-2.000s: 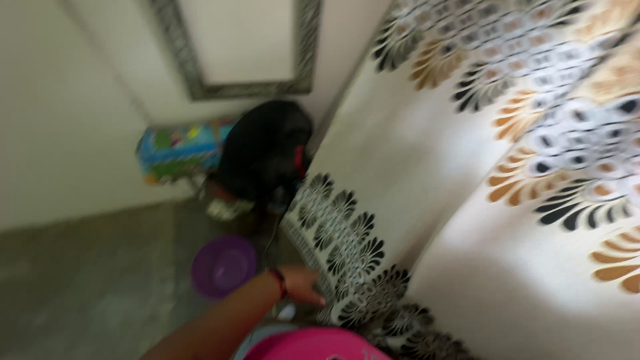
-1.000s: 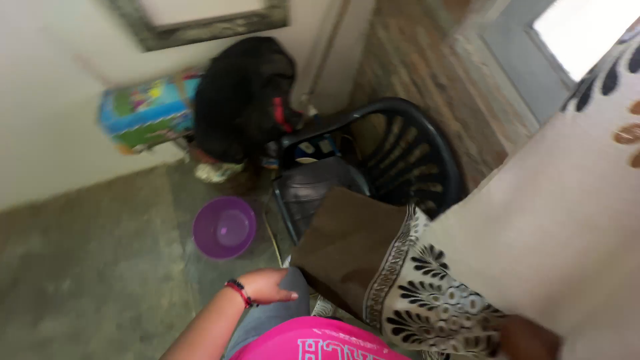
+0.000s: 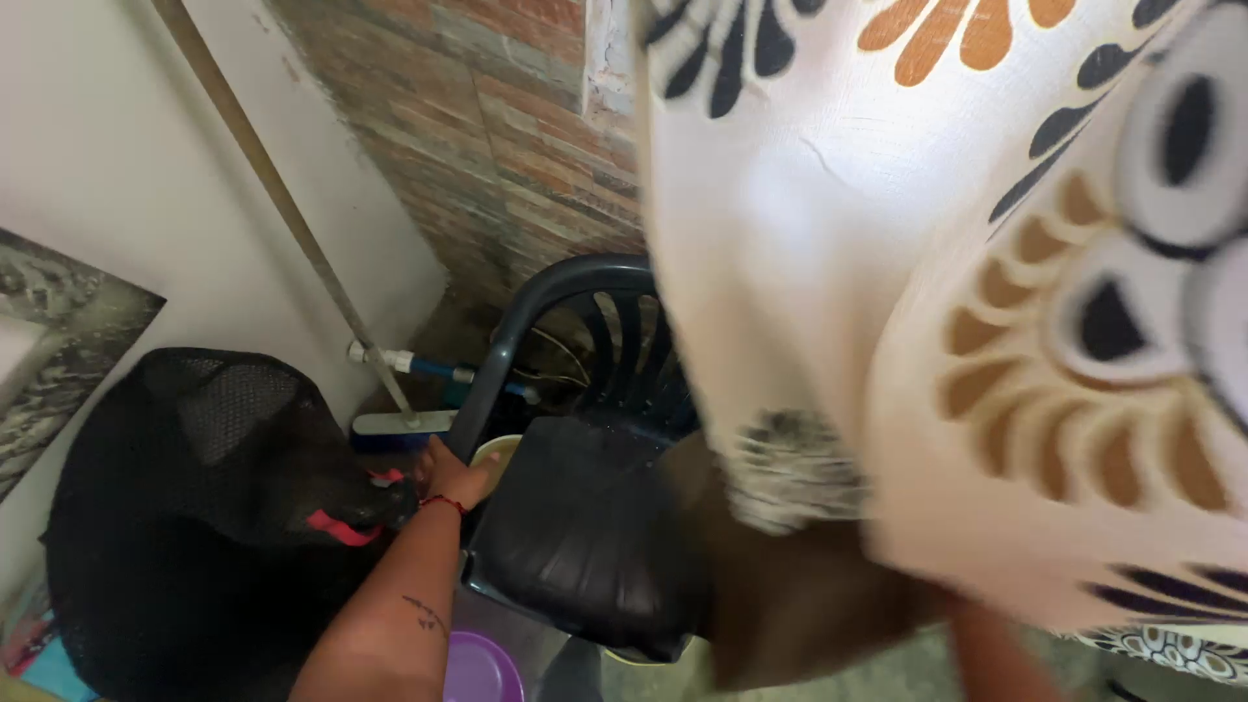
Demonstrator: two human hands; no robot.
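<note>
My left hand (image 3: 455,478), with a red bracelet at the wrist, is at the left armrest of a black plastic chair (image 3: 590,526); whether its fingers grip the armrest cannot be made out. My right hand is hidden behind a large patterned cloth (image 3: 780,244); only a blurred forearm shows at the lower right. The cloth is cream with black and orange leaf shapes and hangs over the right side of the view. Its dark brown part (image 3: 809,595) lies against the chair's right side.
A black mesh bag (image 3: 195,526) with red straps stands at the left. Behind my left hand, a broom (image 3: 400,423) leans by the wall near a pipe with a blue fitting (image 3: 434,369). A purple basin (image 3: 481,670) is on the floor below. A framed mirror or picture (image 3: 78,341) is at the left edge.
My left hand has moved from near my leg to the chair's armrest. The chair, covered by the cloth two seconds ago, now shows. The view has swung closer to the chair and wall.
</note>
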